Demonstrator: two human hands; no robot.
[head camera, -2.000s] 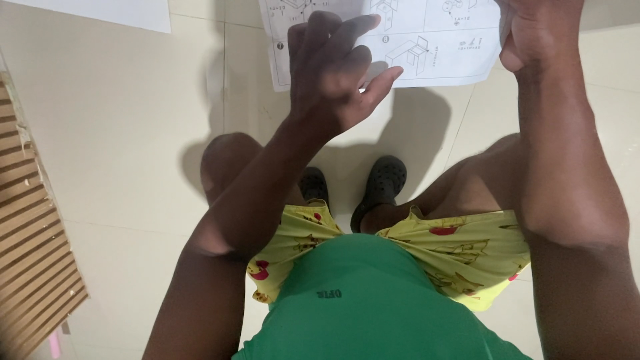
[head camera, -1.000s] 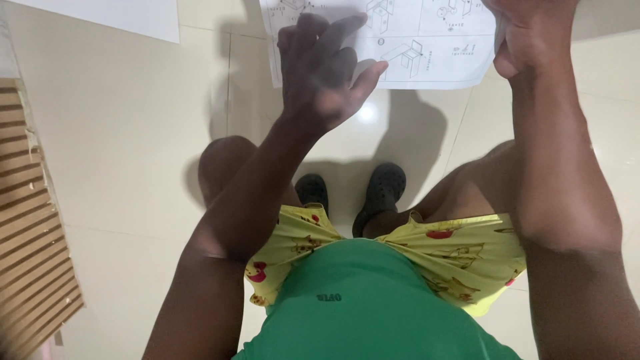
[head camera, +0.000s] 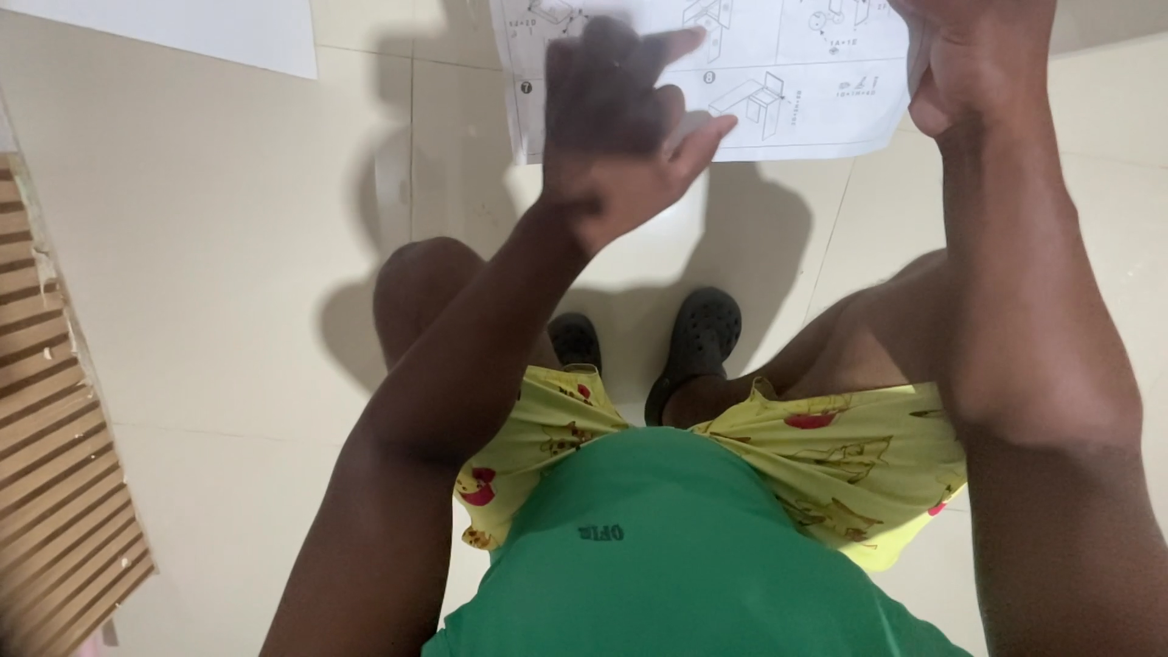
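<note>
A printed assembly instruction sheet (head camera: 821, 114) with line drawings of furniture parts lies across the top of the view, its upper part cut off by the frame edge. My left hand (head camera: 630, 119) is over the left part of the sheet, index finger extended and thumb apart, holding nothing. The index fingertip is at a drawing in the upper row. At the sheet's right edge, my right hand (head camera: 985, 64) grips the paper; its fingers are partly cut off at the top.
On the tiled floor at the left is a slatted wooden panel (head camera: 68, 438) with a rough edge. A white sheet or board (head camera: 173, 27) is at the top left. My feet in dark clogs (head camera: 707, 333) stand below the instruction sheet, between my bent knees.
</note>
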